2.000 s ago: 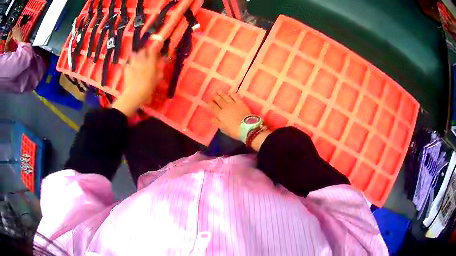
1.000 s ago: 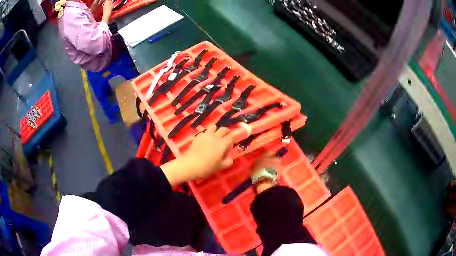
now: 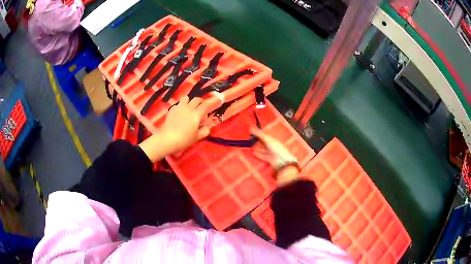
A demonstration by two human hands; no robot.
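Observation:
The upper orange-red tray (image 3: pixel 238 88) holds a row of dark watches (image 3: pixel 170 81) and one light-strapped watch (image 3: pixel 127 55). It lies over another tray with dark watches partly hidden at its edge. My left hand (image 3: pixel 181 126) is at the upper tray's near edge, fingers curled over it. My right hand (image 3: pixel 271 149) is blurred, its fingertips at the end of a dark watch strap (image 3: pixel 230 141), which curves above the pockets of a lower compartment tray (image 3: pixel 222 180). The watch case on this strap cannot be made out.
Another compartment tray (image 3: pixel 356 206) is at the lower right. A pinkish-red upright post (image 3: pixel 330 67) stands behind the trays on the green bench (image 3: pixel 289 56). White paper (image 3: pixel 106 14) and a blue pen lie at the upper left. Another person (image 3: pixel 54 28) is beyond, near a blue stool.
The view has swung toward the filled trays. My right hand has left the lower tray at right and come to the dark strap, which has shifted and curved. My left hand stays at the upper tray's edge.

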